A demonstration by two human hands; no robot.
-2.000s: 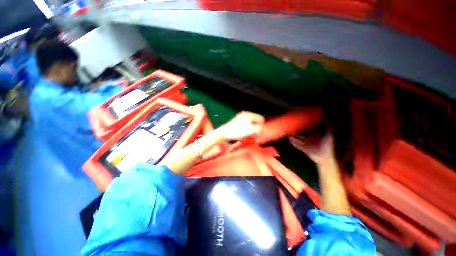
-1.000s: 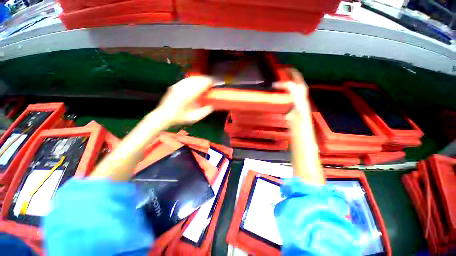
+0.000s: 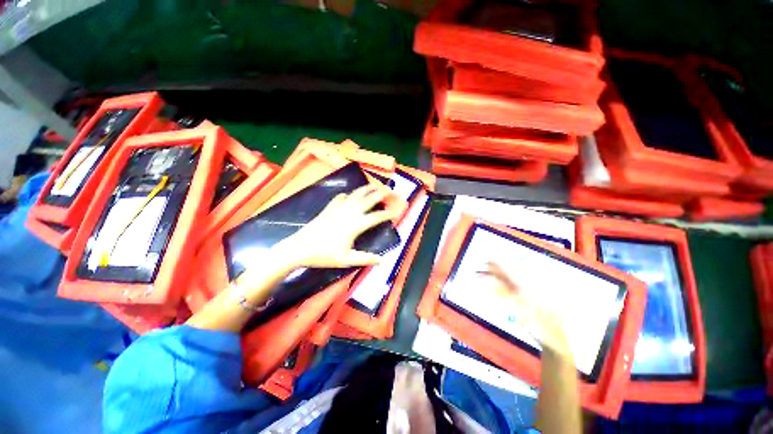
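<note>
A glossy black slab lies tilted on a pile of red-orange foam trays. My left hand lies over its right part with fingers spread; no fingers show beneath it. A tablet with a white lit screen sits in a slanted foam tray in front of me. My right hand, blurred, is over that screen with fingers extended and holds nothing visible. Whether it touches the glass is unclear. A tablet with a bluish lit screen lies in another tray at its right.
Open units with silver-white batteries sit in trays at the left. Stacked trays stand at the back, with dark screens in trays to their right. A white-screen tablet lies partly under the pile. A blue sleeve shows at the far left.
Both hands have left the foam tray they held at the back stack and come nearer. My left hand is now on the black slab, my right over the white screen. The view has shifted.
</note>
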